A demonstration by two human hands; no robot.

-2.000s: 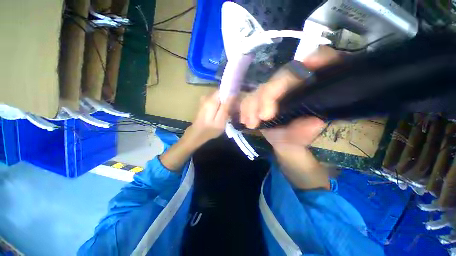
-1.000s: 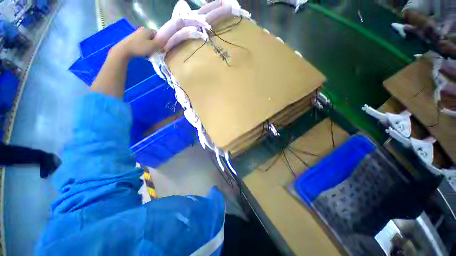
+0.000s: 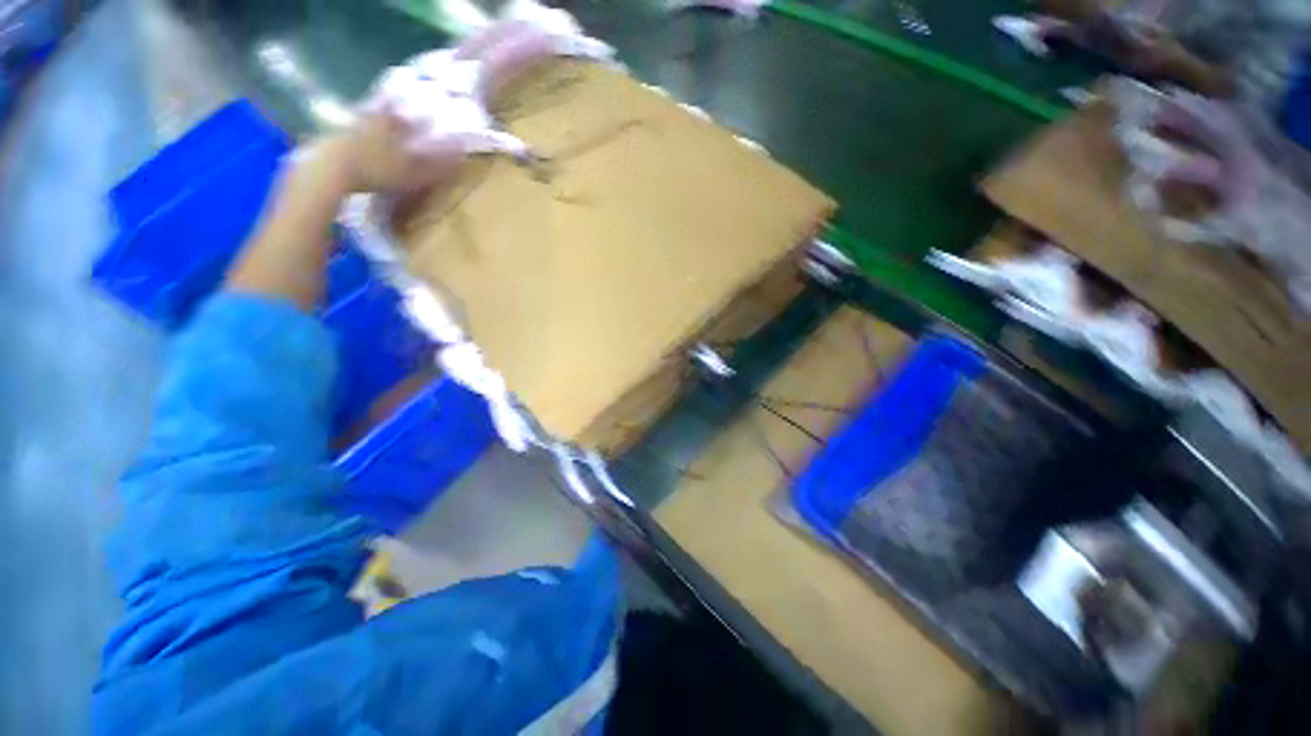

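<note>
My left hand (image 3: 360, 155) is at the far left corner of a cardboard stack (image 3: 618, 245), blurred. Its fingers are closed around a white-and-pink headband assembly (image 3: 431, 108); a blurred white end (image 3: 295, 79) sticks out past the hand. Another pink-and-white arc (image 3: 525, 46) lies just beyond, on the top sheet. Thin dark wires trail over the cardboard. White part ends (image 3: 460, 360) line the stack's near left edge. My right hand is not in view, nor is the screwdriver.
A blue tray (image 3: 827, 482) and a patterned mat (image 3: 949, 496) lie right of the stack, near a silver-white screw feeder (image 3: 1186, 575). Blue bins (image 3: 194, 216) stand at left. More parts on cardboard (image 3: 1071, 201) are at right. Another person's hand (image 3: 1150, 51) shows at top right.
The view has swung from the bench front to the stack. My left hand has reached to its far corner and now grips an assembly there. My right hand and the screwdriver have left view.
</note>
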